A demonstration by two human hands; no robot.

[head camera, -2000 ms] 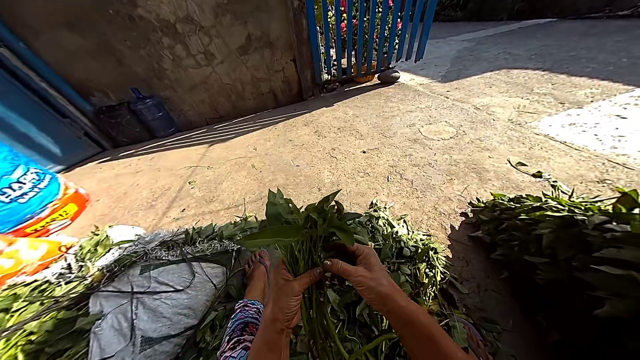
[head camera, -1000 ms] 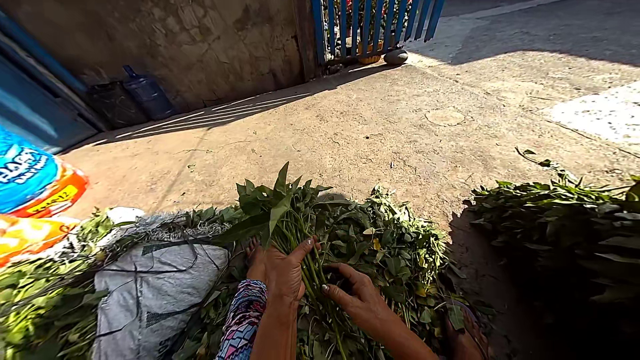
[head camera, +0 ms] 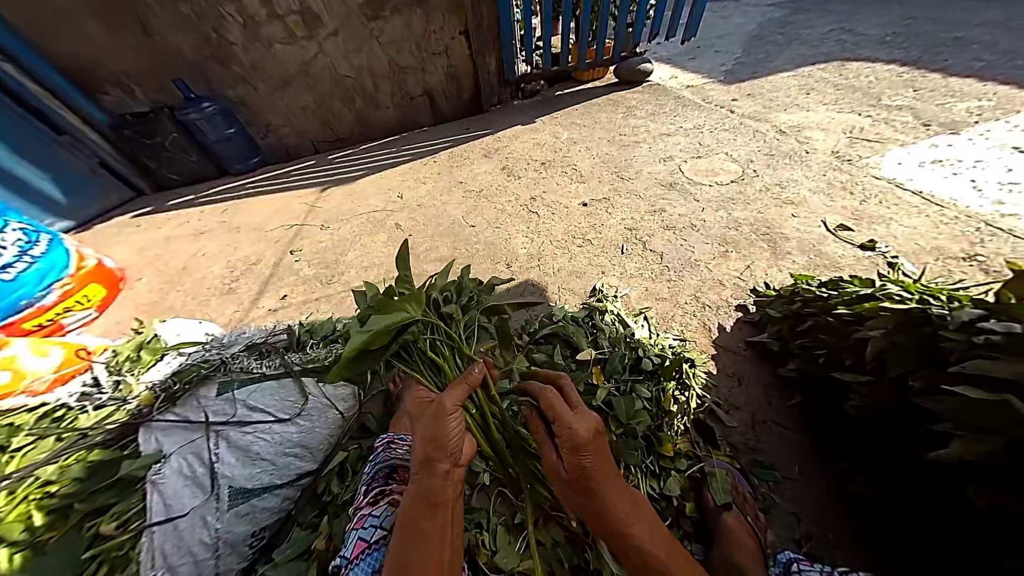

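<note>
A bunch of leafy green stems (head camera: 448, 340) is gripped in my left hand (head camera: 444, 428), its leaves pointing up and away, its stems running down between my hands. My right hand (head camera: 572, 440) lies against the right side of the stems with its fingers curled; whether it pinches any stem cannot be told. Beneath and around both hands spreads a heap of loose leafy greens (head camera: 632, 392), partly hidden by my forearms. A larger pile of greens (head camera: 896, 344) lies at the right, its near part in deep shade.
A white woven sack (head camera: 240, 456) lies at left among more greens (head camera: 64, 472). Beyond it is a blue and orange plastic package (head camera: 48, 280). A sandalled foot (head camera: 732, 512) is at lower right. Blue water jug (head camera: 220, 132), blue slatted gate (head camera: 592, 32) and a stone (head camera: 634, 69) stand farther off.
The held bunch has tilted over to the left since the oldest frame, where both hands were close together on upright stems. My right hand is now lower on the bunch, apart from my left thumb.
</note>
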